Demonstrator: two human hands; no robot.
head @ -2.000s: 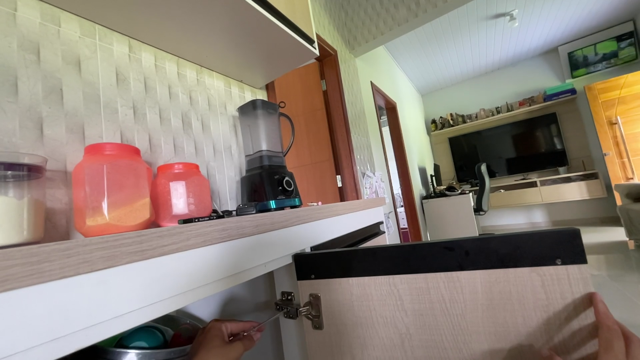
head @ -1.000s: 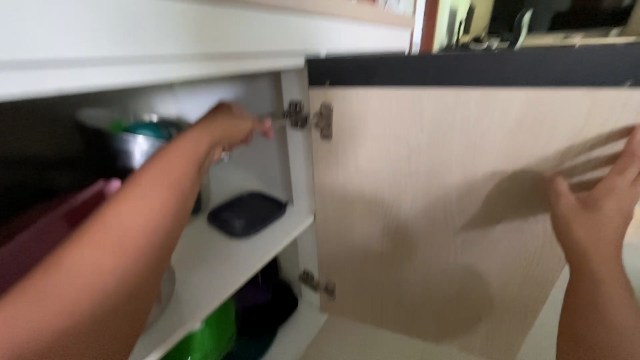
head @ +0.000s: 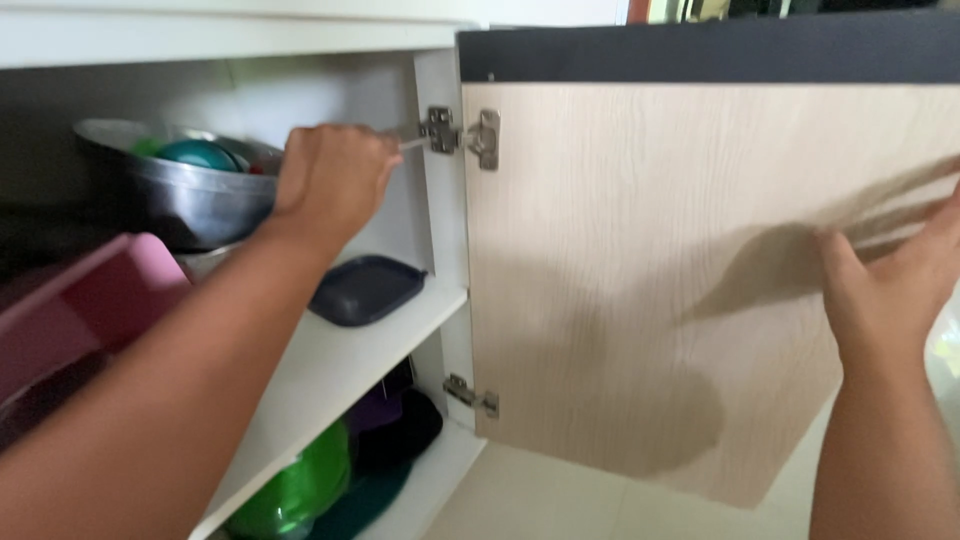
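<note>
My left hand (head: 337,176) is closed around a tool, likely a screwdriver, whose thin shaft (head: 414,142) points at the upper metal hinge (head: 441,130) on the cabinet's side panel. The fist hides the handle. A wood-grain cabinet door (head: 637,247) with a black top edge stands swung out, joined by that hinge and a lower hinge (head: 471,396). At the door's right side, my right hand (head: 892,285) has its thumb and fingers spread against the inner face; the fingertips run out of view.
On the upper shelf (head: 360,345) are a metal pot (head: 202,199) holding a teal item, a pink plastic container (head: 142,277) and a dark lid (head: 367,291). A green bowl (head: 300,480) and dark items lie on the lower shelf.
The view has dropped from the countertop and room to the cabinet's inside. My left hand stays by the upper hinge with the thin tool. My right hand is still at the door's right part.
</note>
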